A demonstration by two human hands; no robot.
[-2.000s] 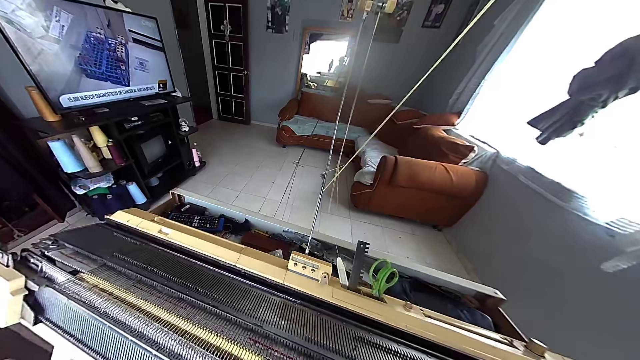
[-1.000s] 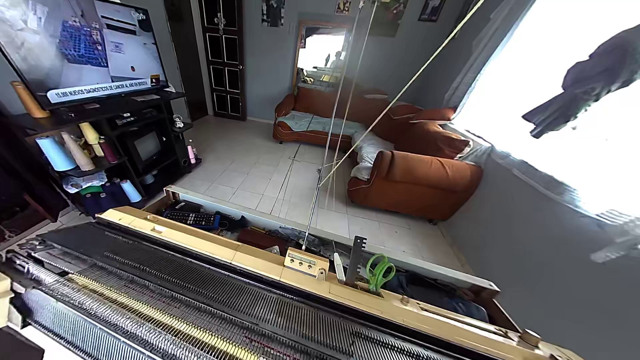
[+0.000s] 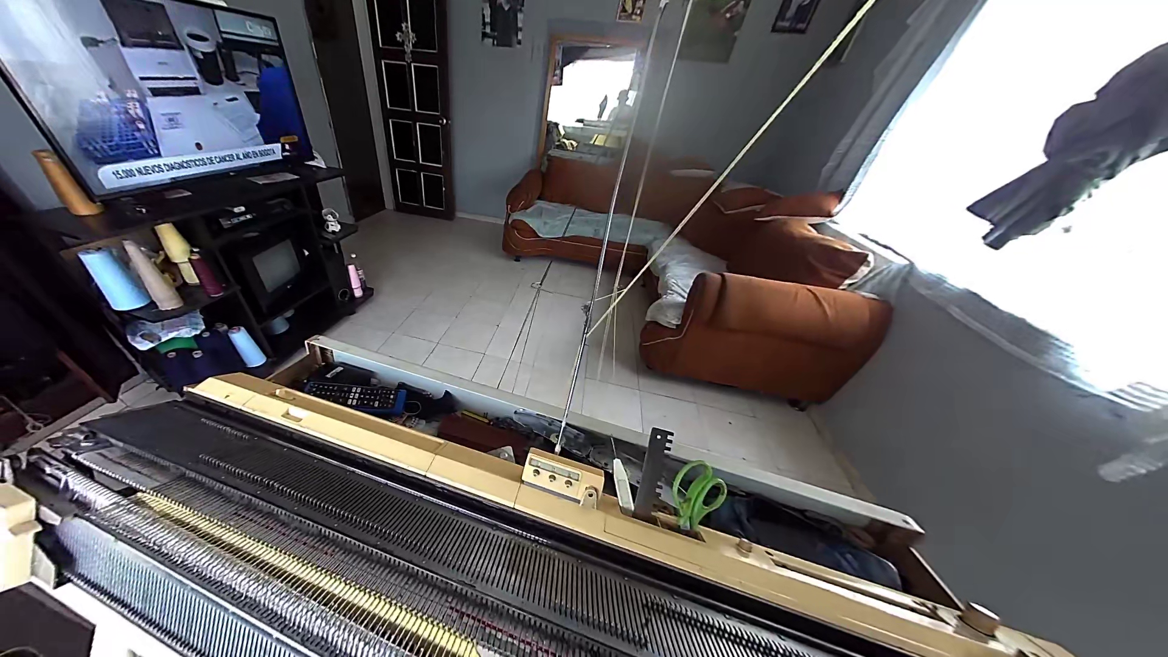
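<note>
Neither of my hands shows in the head view. A knitting machine crosses the lower part, with long rows of metal needles and a band of yellow yarn along them. On its cream rear rail stands a small row counter, and a thin metal yarn mast rises behind it. Green-handled scissors, a dark notched tool and a white-handled tool stand upright in the rail. A pale yellow yarn runs from the mast toward the upper right.
Behind the machine, a long tray holds a remote control and dark cloth. A black shelf unit with yarn cones and a television stands at the left. An orange sofa is beyond, beside a bright curtained window.
The picture on the television has changed. The machine, tools and yarn mast keep their places, and no hand appears in any of the frames.
</note>
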